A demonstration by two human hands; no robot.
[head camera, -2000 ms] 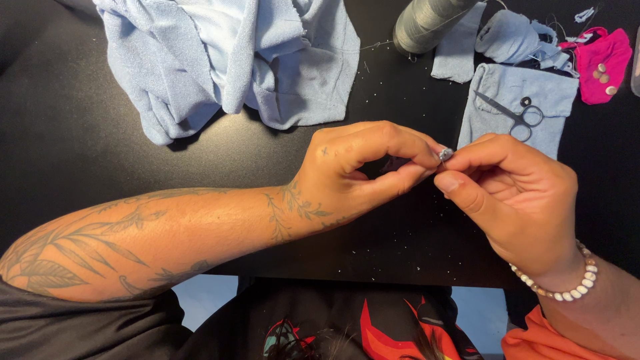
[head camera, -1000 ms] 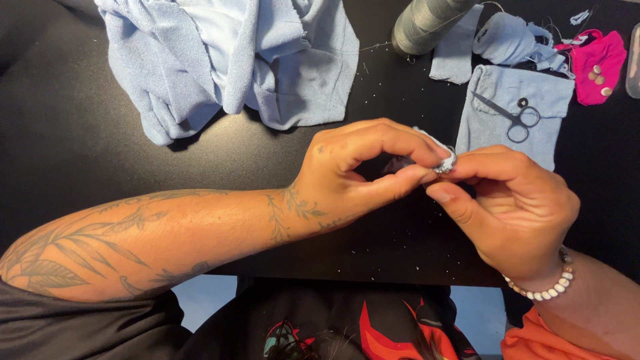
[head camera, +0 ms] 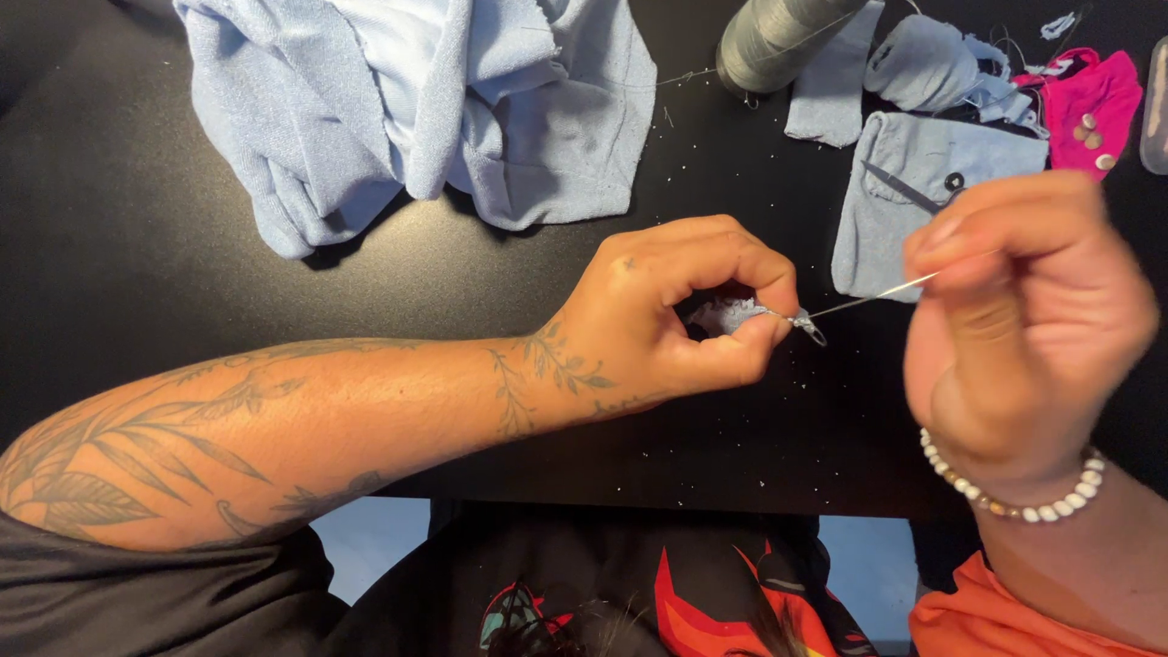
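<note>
My left hand [head camera: 693, 310] pinches a small piece of light blue fabric [head camera: 727, 315] between thumb and index finger. A small loop of thread [head camera: 815, 334] sticks out at the fabric's end, just beyond the fingertips. From there a pale thread [head camera: 871, 298] runs taut up to my right hand [head camera: 1022, 301], whose thumb and fingers are closed on it. Whether a needle is also in the right fingers cannot be told. Partly hidden behind the right hand, dark small scissors [head camera: 899, 185] lie with a black button [head camera: 954, 181] on a folded light blue cloth [head camera: 867, 246].
Crumpled light blue fabric [head camera: 310, 119] lies at the upper left of the black table [head camera: 109, 246]. A cone of grey thread [head camera: 776, 41] stands at the top. Blue scraps [head camera: 922, 64] and a pink cloth [head camera: 1100, 100] with several buttons lie upper right, beside a clear container [head camera: 1157, 109].
My right hand has moved away from the left fingertips, to the right, and a stretch of thread now shows between the hands. My left hand has stayed about where it was, pinching.
</note>
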